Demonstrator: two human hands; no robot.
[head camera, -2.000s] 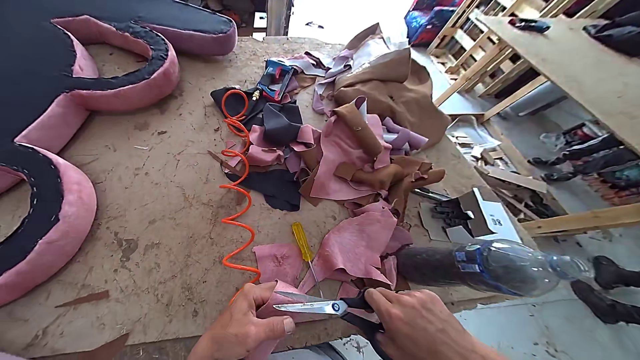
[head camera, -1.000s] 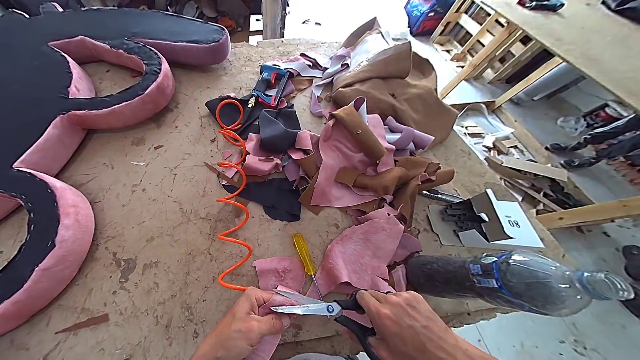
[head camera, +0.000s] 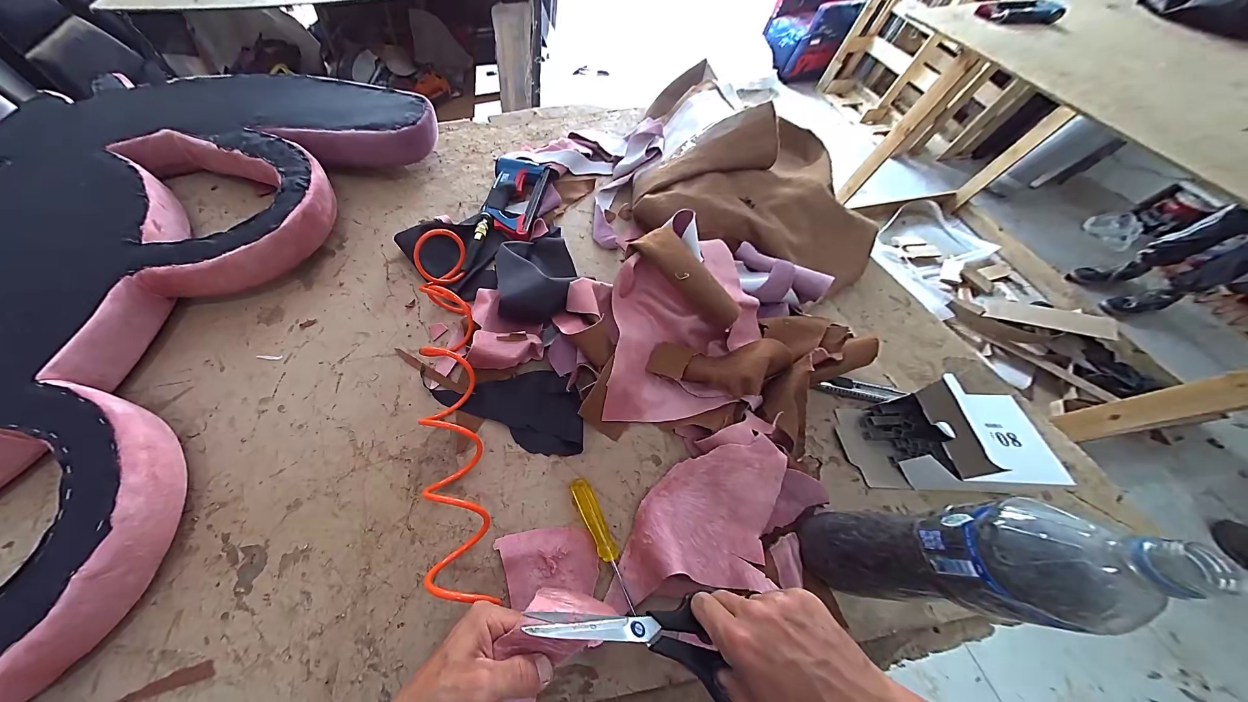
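At the near edge of the workbench, my left hand (head camera: 487, 658) pinches a piece of pink fabric (head camera: 561, 609) between thumb and fingers. My right hand (head camera: 780, 643) grips the black handles of a pair of scissors (head camera: 634, 629), whose parted blades point left over the pink piece. Just beyond the blades lies a screwdriver with a yellow handle (head camera: 595, 517). An orange coiled air hose (head camera: 478, 468) runs from near my left hand toward a blue and red staple gun (head camera: 517, 200). Pink, brown and dark scraps (head camera: 673, 331) are heaped past the screwdriver.
A large black and pink padded piece (head camera: 88, 224) covers the bench's left side. To the right are a plastic bottle (head camera: 1053, 565) on its side, an opened cardboard box (head camera: 1004, 439) and a utility knife (head camera: 863, 390). Beyond, a person's legs (head camera: 1189, 244) show below another wooden table (head camera: 1102, 88).
The pink piece in my left hand is raised and bunched nearer the scissor blades than a second ago. Both hands stay close together, still holding the fabric and the scissors.
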